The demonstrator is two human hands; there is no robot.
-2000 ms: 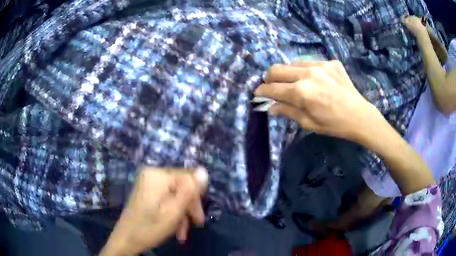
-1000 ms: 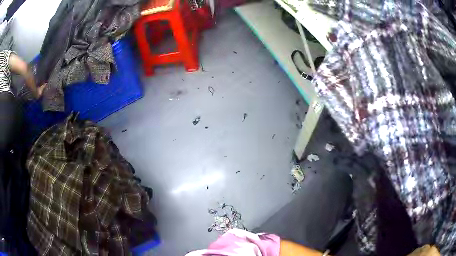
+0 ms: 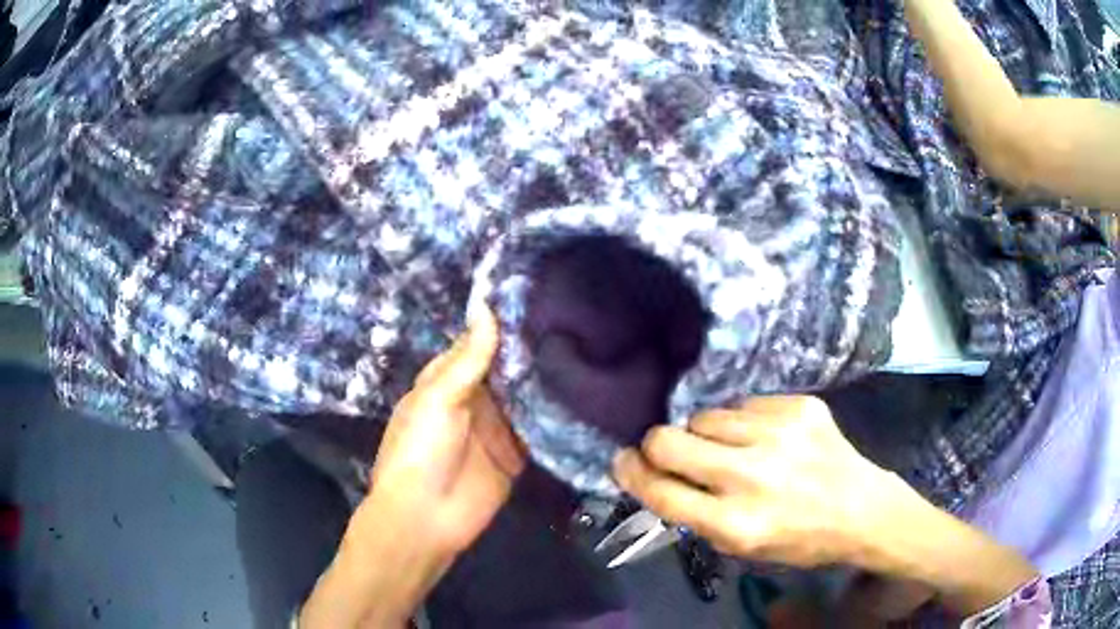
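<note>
A blue, white and dark plaid jacket [image 3: 455, 135] lies heaped in front of me. Its sleeve end [image 3: 737, 289] faces me as a round opening with dark purple lining [image 3: 614, 332] inside. My left hand [image 3: 442, 461] holds the left side of the cuff, thumb at its rim. My right hand [image 3: 768, 479] pinches the lower right rim between thumb and fingers. Thread snips [image 3: 635, 538] stick out below my right hand, blades pointing down and left; their grip is hidden by the hand.
Another person's arm [image 3: 1001, 123] reaches over more plaid cloth [image 3: 983, 258] at the right, above a light purple garment [image 3: 1056, 430]. A pale table edge [image 3: 921, 301] shows right of the sleeve. Grey floor [image 3: 135, 504] lies at lower left.
The view has swung from the floor, stool and brown plaid garments back to the jacket. Compared with two seconds ago, the cuff is open wider and both hands hold its rim.
</note>
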